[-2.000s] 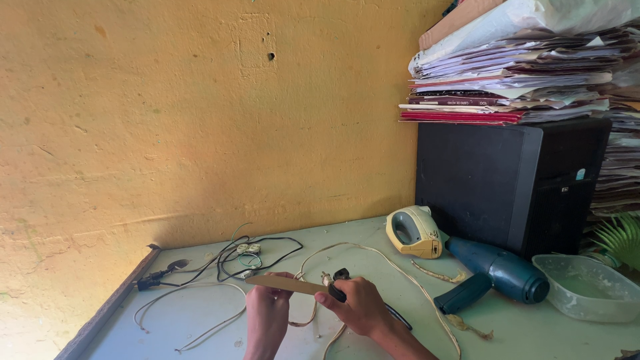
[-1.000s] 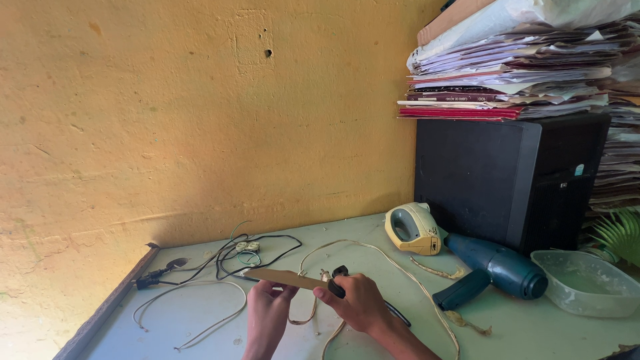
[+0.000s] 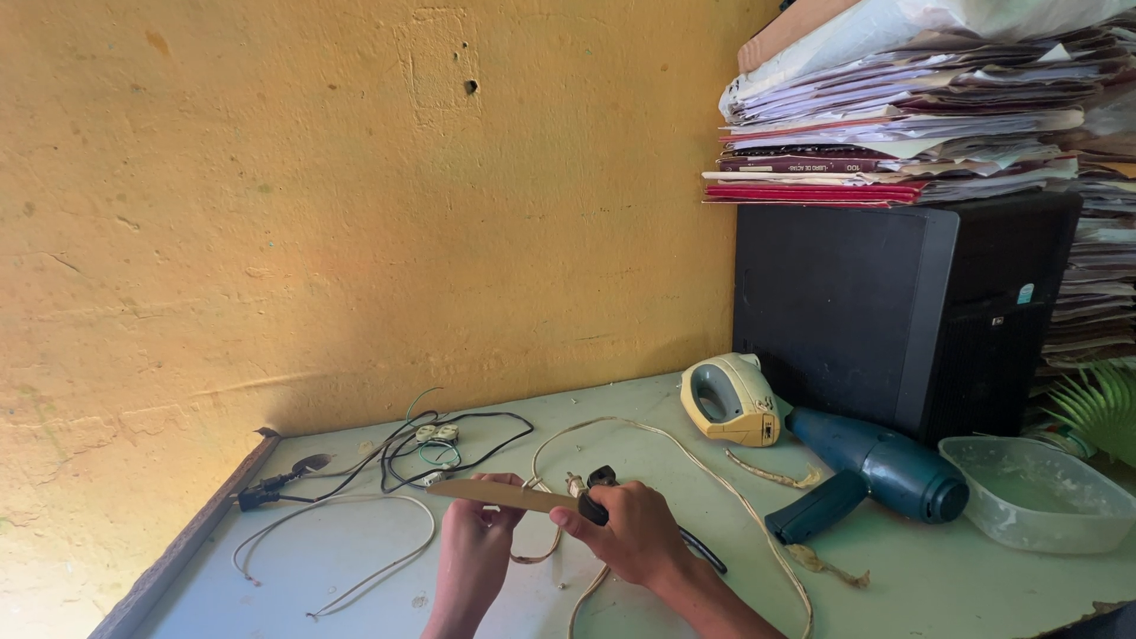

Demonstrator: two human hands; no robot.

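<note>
My right hand point(image 3: 635, 528) grips the dark handle of a knife point(image 3: 510, 495), whose broad blade points left. My left hand point(image 3: 479, 532) is at the blade, its fingers pinching a pale electrical cord point(image 3: 535, 482) that passes close to the edge; part of the grip is hidden behind the blade. Just beyond my right hand are a black plug point(image 3: 602, 476) and a pale plug point(image 3: 575, 485). The rest of a long pale cord point(image 3: 710, 470) loops over the table around my hands.
Black cables point(image 3: 479, 415), a black plug point(image 3: 259, 495) and a loose pale cord point(image 3: 417, 550) lie left. At right are a yellow hand mixer body point(image 3: 735, 404), a blue hair dryer point(image 3: 874, 466), a plastic tub point(image 3: 1047, 497) and a black computer case point(image 3: 843, 302) under stacked papers point(image 3: 887, 115).
</note>
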